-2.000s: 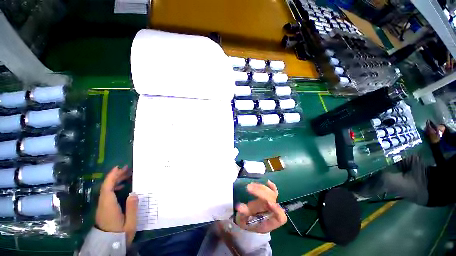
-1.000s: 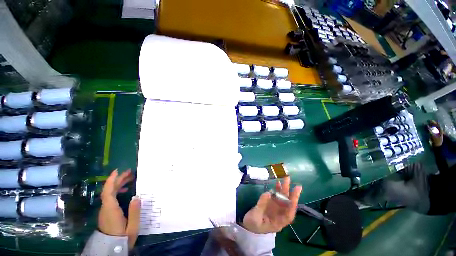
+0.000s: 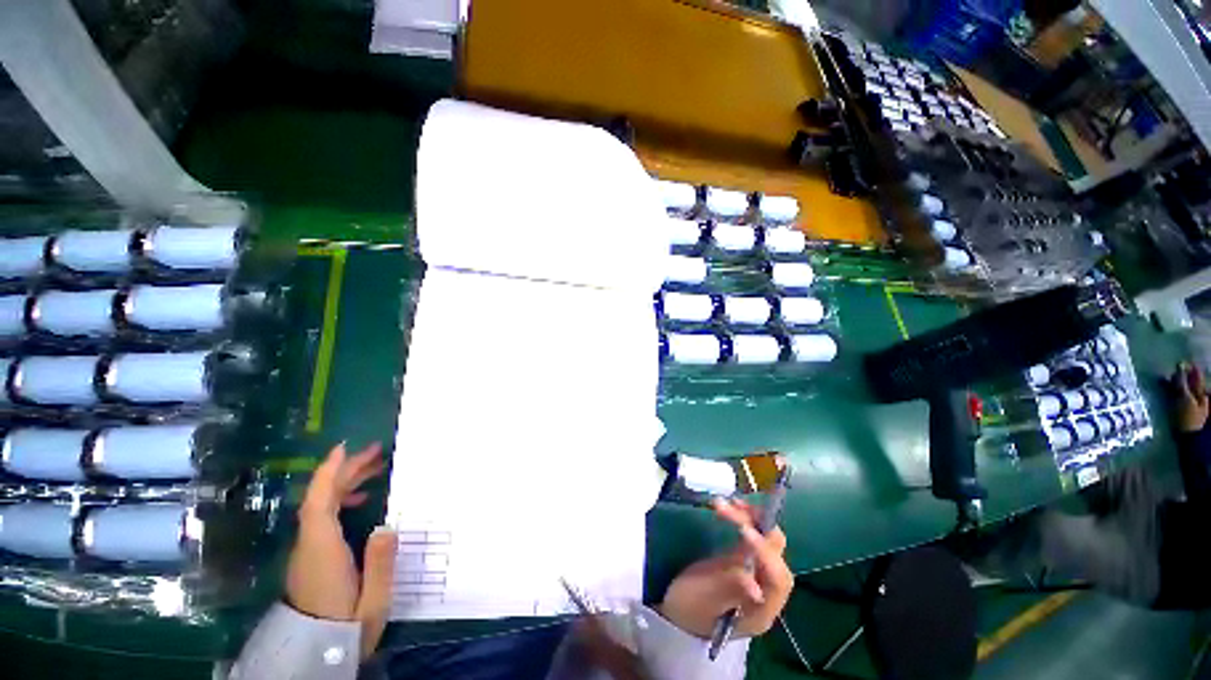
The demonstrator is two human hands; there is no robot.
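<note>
A large white record sheet (image 3: 525,438) lies in front of me, its upper pages flipped over the top edge and a small printed table at its lower left. My left hand (image 3: 339,545) rests at the sheet's lower left edge, fingers apart, holding nothing. My right hand (image 3: 733,574) is just right of the sheet's lower right corner and holds a dark pen (image 3: 750,561), clear of the paper. A single white unit (image 3: 704,477) with a black end lies just beyond my right hand, beside an orange-brown piece (image 3: 762,470).
Trays of white-and-black units stand at the left (image 3: 160,379) and beyond the sheet (image 3: 746,311). A black gun-shaped tool (image 3: 989,348) lies at right. An orange-yellow board (image 3: 638,67) is behind. A round dark stool (image 3: 919,618) and part of a person (image 3: 1175,492) are at right.
The pen has turned in my right hand and now points down towards me. My left hand keeps its place at the sheet. The whole view has shifted, so things appear further right.
</note>
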